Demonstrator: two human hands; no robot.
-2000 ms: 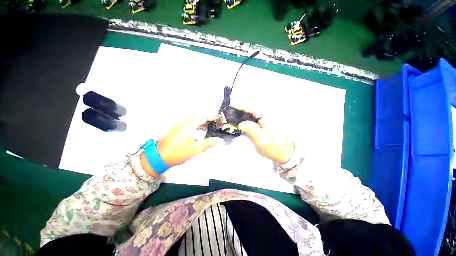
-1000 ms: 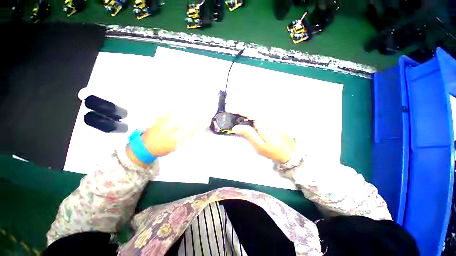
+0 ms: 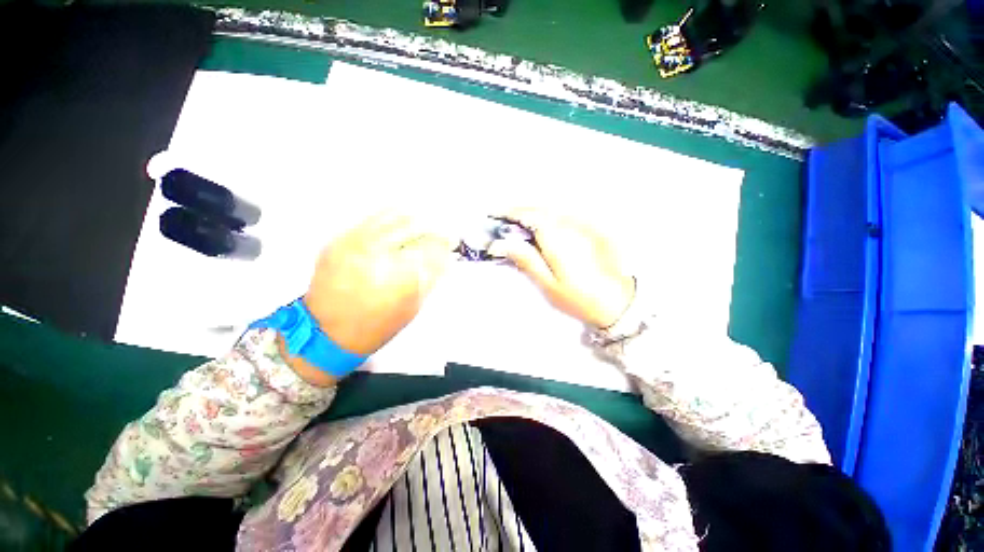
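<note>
The small adapter unit [image 3: 507,231], grey and black, is over the white sheets in front of me. My right hand [image 3: 577,267] grips its right side between thumb and fingers. My left hand [image 3: 378,278], with a blue wrist strap, is at the unit's left end, its fingertips by a dark part of it. Glare washes out these fingers, so I cannot tell whether they grip it. No cord shows now. Two smooth black oval covers [image 3: 199,192] lie side by side at the left of the white sheets [image 3: 637,194].
A black mat [image 3: 81,162] lies at the left. Beyond the worn whitish rail [image 3: 518,84], the green belt [image 3: 572,43] carries circuit boards [image 3: 670,50] and dark parts. Blue bins [image 3: 836,226] stand at the right.
My left hand has come back to the unit after being apart from it. The unit is turned and its cord no longer shows. The view has shifted, and fewer boards show on the belt.
</note>
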